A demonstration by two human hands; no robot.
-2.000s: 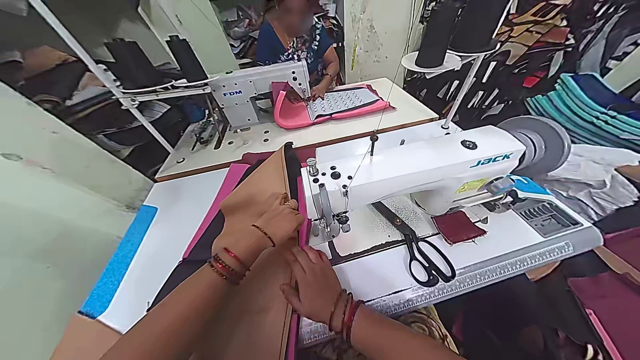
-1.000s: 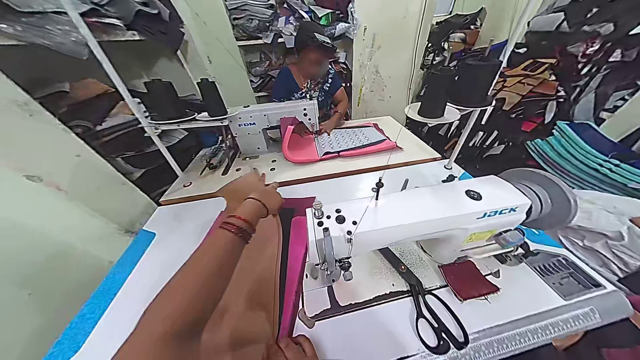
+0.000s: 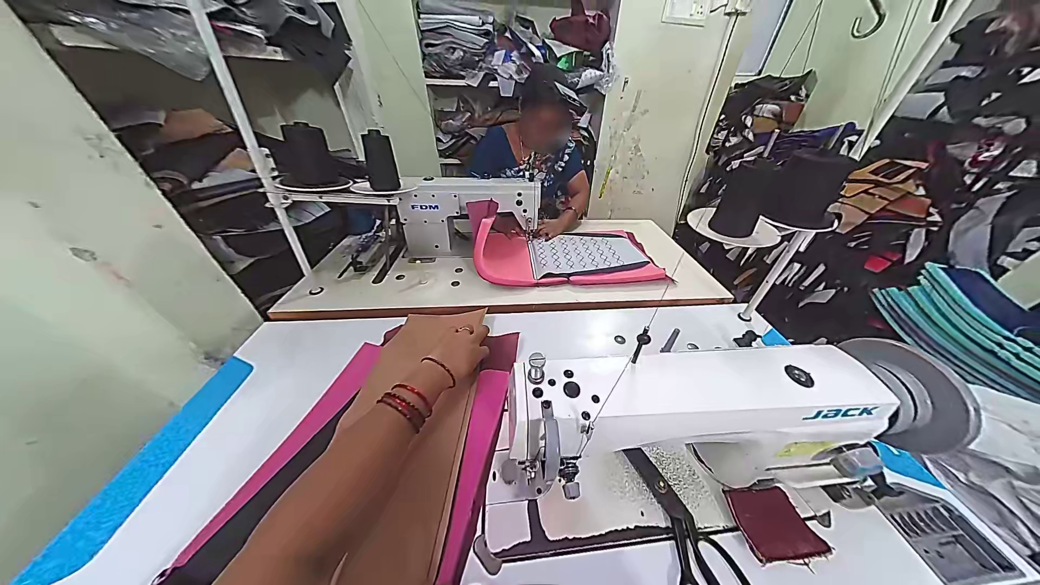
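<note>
My left hand, with red bangles on its wrist, rests on the far end of a tan fabric panel, its fingers bent over the edge. Pink and black layers show beneath and beside the panel. A pink strip runs along its right side, close to the needle end of a white Jack sewing machine. Black-handled scissors lie on the machine bed. A maroon fabric scrap is right of them. My right hand is out of view.
Across the white table, a person works a pink and grey quilted piece at another sewing machine. Black thread cones stand behind the near machine. Teal pieces are stacked at right, beside the grey handwheel.
My right hand, at the near edge of the panel earlier, has left the view. My left hand stays at the panel's far end, its fingers now bent over it. The view has shifted.
</note>
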